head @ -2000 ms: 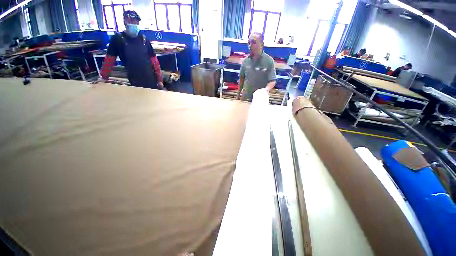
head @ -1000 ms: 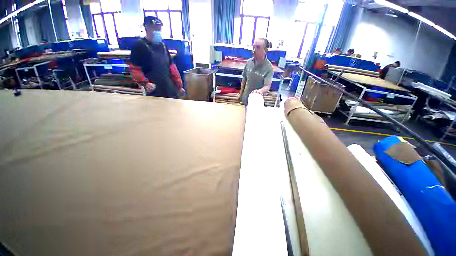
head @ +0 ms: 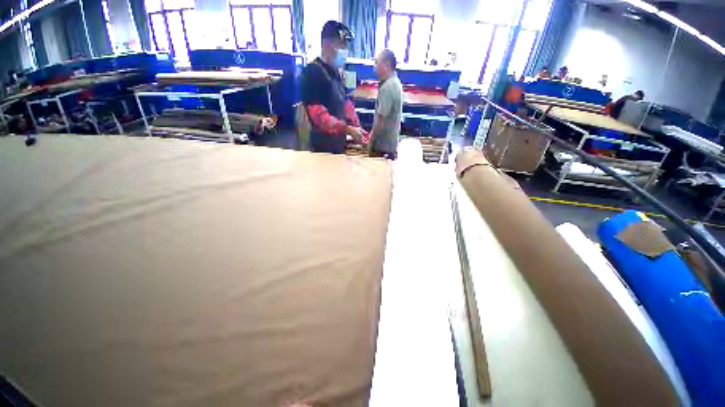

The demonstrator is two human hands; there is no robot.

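The tan fabric lay covers the left and middle of the table, flat with soft diagonal wrinkles. The white fabric roll lies along its right edge, running from the bottom edge to the far side. A thin wooden stick lies right of the roll, beside a dark strip partly hidden by the roll. A small pinkish patch at the bottom edge may be the tip of my left hand, almost wholly cut off. My right hand is not in view.
A tan fabric roll lies right of the stick. Beyond it are a white roll, a blue-wrapped roll and a dark metal bar. Two people stand at the far edge, one masked. A small dark object sits at the far left edge.
The masked person has moved right, beside the other person, who has turned and let go of the white roll's far end. The roll now covers most of the dark strip.
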